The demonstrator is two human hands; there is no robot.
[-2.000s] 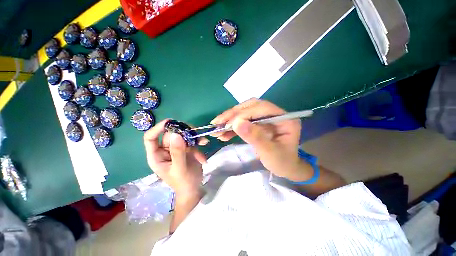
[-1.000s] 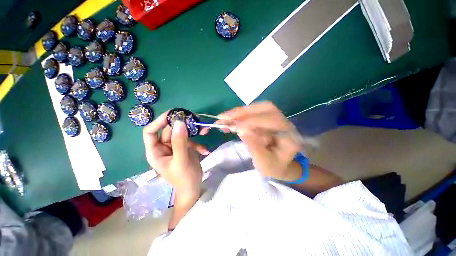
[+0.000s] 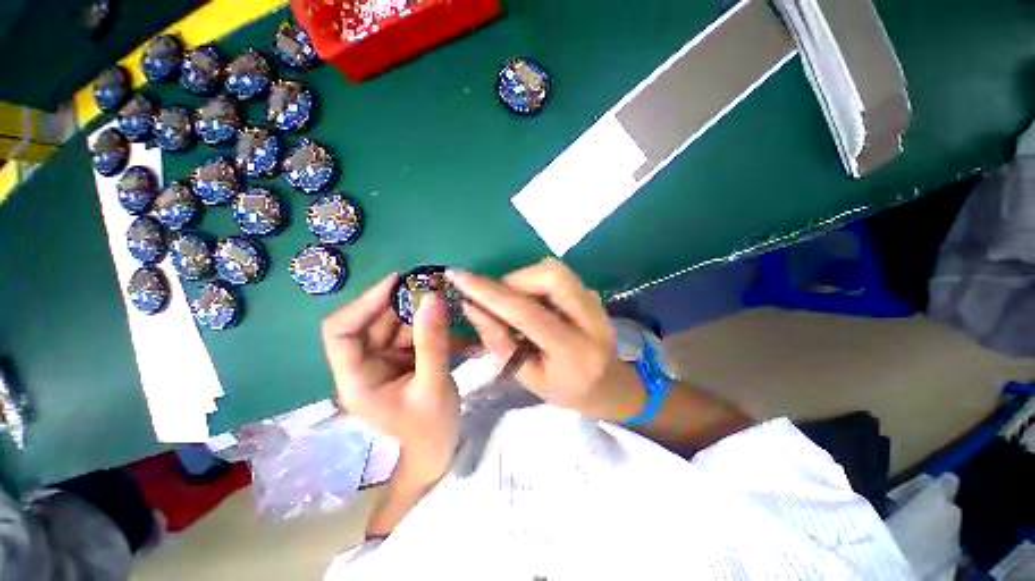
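My left hand (image 3: 397, 361) holds one round circuit board module (image 3: 422, 297) between thumb and fingers, above the bench edge. My right hand (image 3: 550, 340) has its fingertips at the module's right edge, its other fingers curled. The tweezers do not show clearly; a faint grey shape lies by the blue wrist strap (image 3: 655, 384). Several modules (image 3: 259, 211) stand grouped at the left, some on a long white sheet (image 3: 173, 375). A single module (image 3: 523, 85) lies apart at the top middle.
The red bin (image 3: 411, 32) with white bits stands at the top. A white and grey-brown strip (image 3: 579, 199) lies at the right, with a stack of strips (image 3: 868, 91) beyond. A crumpled clear bag (image 3: 306, 465) is below the bench edge, a blue stool (image 3: 811, 272) at the right.
The tweezers were seen between my right fingers and the module; now my right fingertips are at the module itself and the tweezers no longer show there. The view has shifted slightly.
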